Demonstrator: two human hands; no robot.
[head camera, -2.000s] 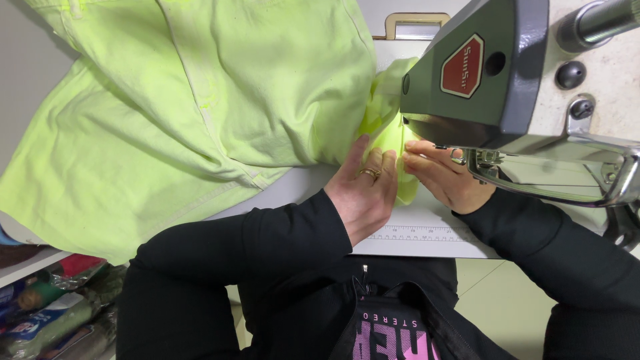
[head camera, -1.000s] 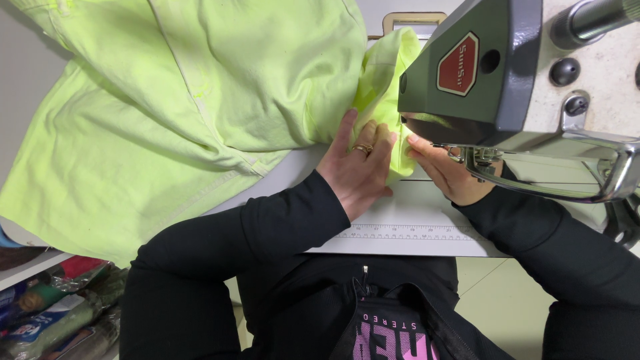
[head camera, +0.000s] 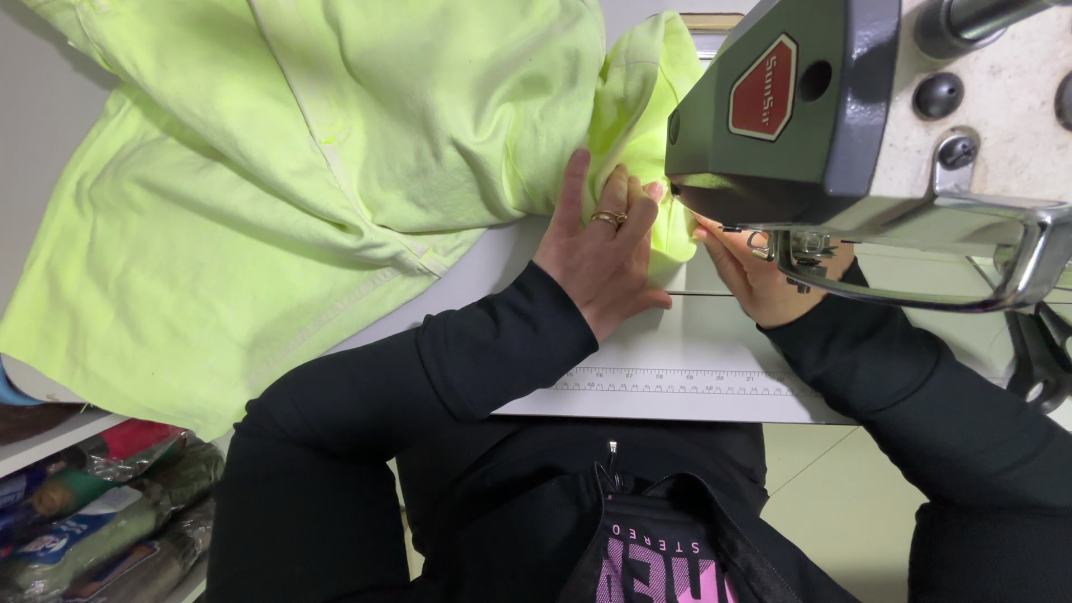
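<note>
A neon yellow-green fabric garment spreads over the left of the table, and its bunched end lies beside the head of a sewing machine. My left hand, with rings on a finger, presses flat on that bunched end, fingers spread and pointing away from me. Just right of it, my right hand pinches the fabric's edge between thumb and fingertips; the machine's head and metal guard partly cover this hand. The needle area is hidden under the head.
A printed ruler scale runs along the table's front edge. Black-handled scissors lie at the far right. Plastic-wrapped thread or cloth bundles fill a shelf at lower left. A tan-edged slot is behind the fabric.
The bunched fabric end has shifted and been refolded beside the machine head, with more of it standing up at the back. Both hands remain close to it.
</note>
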